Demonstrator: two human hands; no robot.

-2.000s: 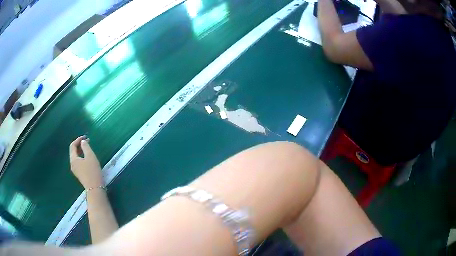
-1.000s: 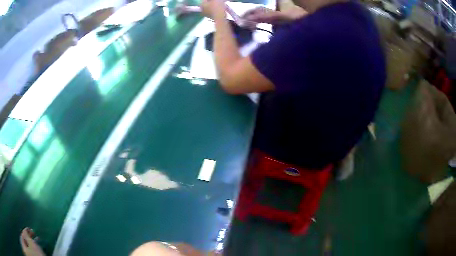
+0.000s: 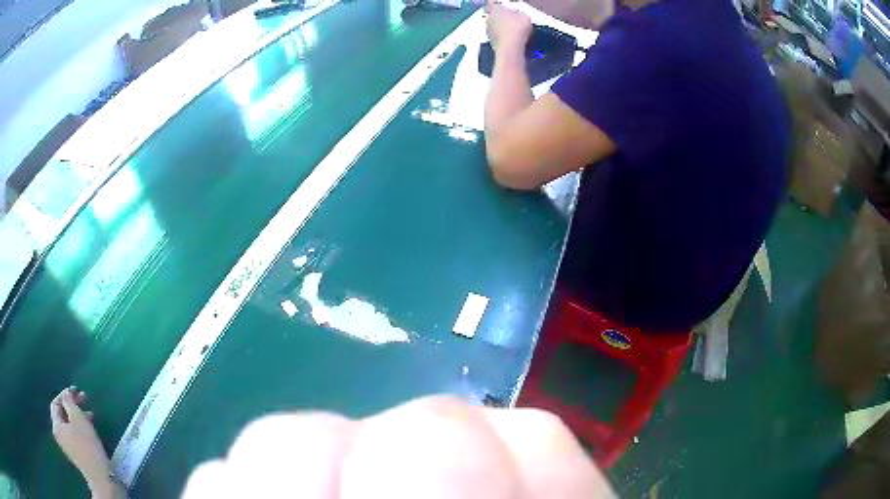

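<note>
My left hand is small at the lower left, over the green belt, with its fingers loosely bent and no object visible in it. My right hand is very large and overexposed at the bottom edge, close to the camera. Its knuckles show, but its fingertips and anything in them are hidden. A small cream rectangle lies on the green bench top. A pale worn patch and a small white piece are left of it.
A pale scuffed rail runs between bench and belt. Another worker in a dark shirt sits on a red stool at the right, an arm over the bench. A dark object lies by that arm. Cartons stand beyond the belt.
The view has swung right, then slightly back. My right forearm and its band have left the view, and the knuckles now fill the bottom. My left hand sits lower left in the picture.
</note>
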